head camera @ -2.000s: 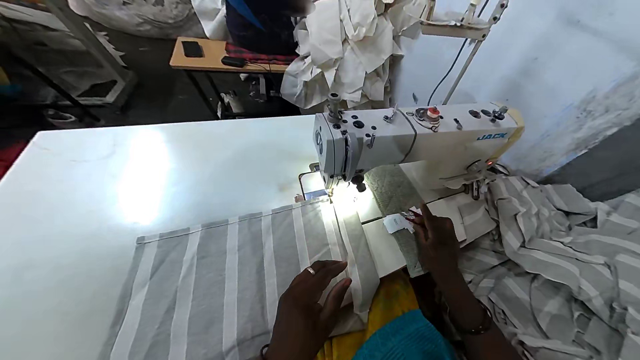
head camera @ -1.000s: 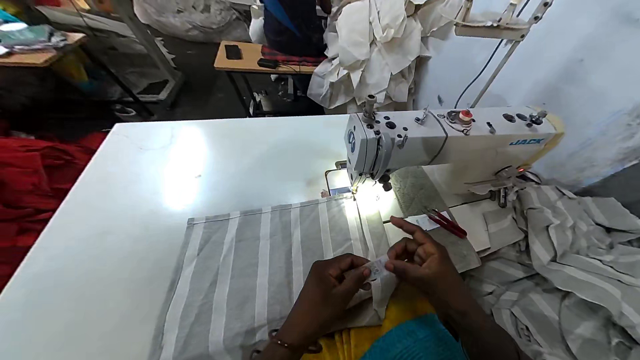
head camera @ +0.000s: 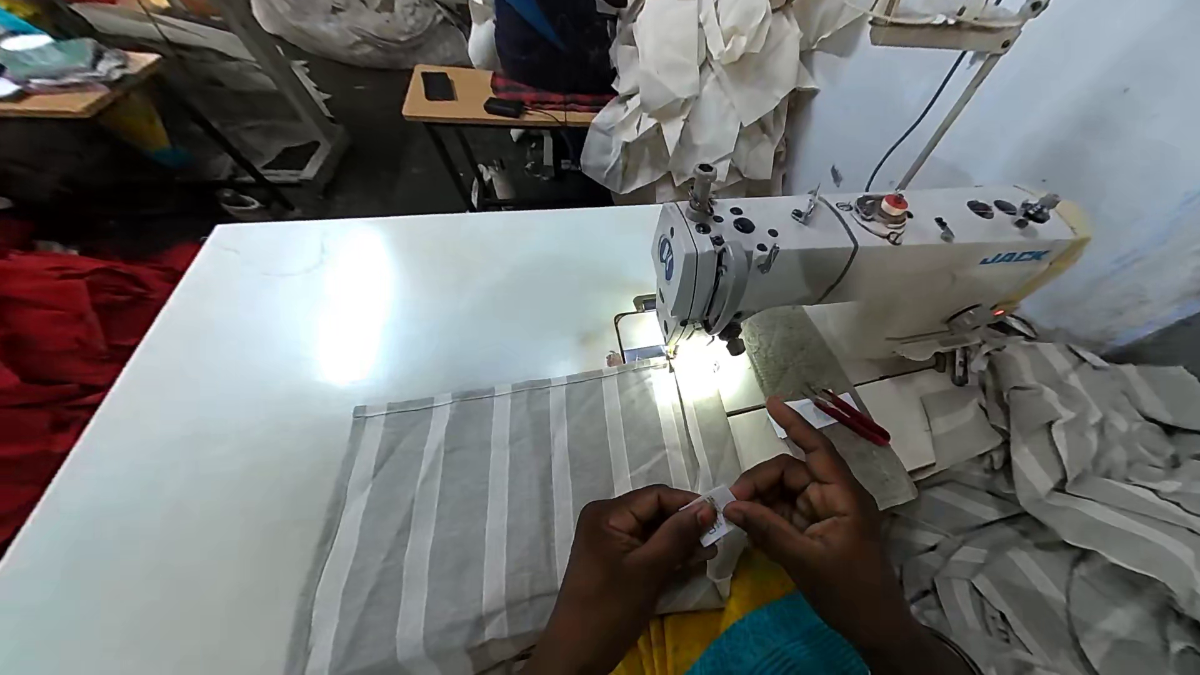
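Between the fingertips of both hands is a small white fabric label point(head camera: 717, 515) with printing on it. My left hand point(head camera: 637, 553) pinches its left side, and my right hand point(head camera: 816, 516) pinches its right side with the index finger raised. Under and left of the hands lies grey-and-white striped cloth point(head camera: 469, 497), its hemmed top edge reaching the lit needle area of a white Jack sewing machine point(head camera: 872, 253). Red-handled thread snips point(head camera: 851, 417) rest on a grey pad point(head camera: 797, 361), over a piece of white paper or label point(head camera: 797, 412).
More striped cloth point(head camera: 1106, 450) is heaped at the right. Red fabric point(head camera: 75, 347) lies beyond the left edge of the white table point(head camera: 281, 309). Behind stand a small wooden table point(head camera: 473, 94) with a phone, and hanging cream fabric pieces point(head camera: 694, 84). A wall is at the right.
My right hand has come from the grey pad to meet my left hand, which has left the striped cloth; both now hold the small label. The snips lie on the pad. The view has shifted left.
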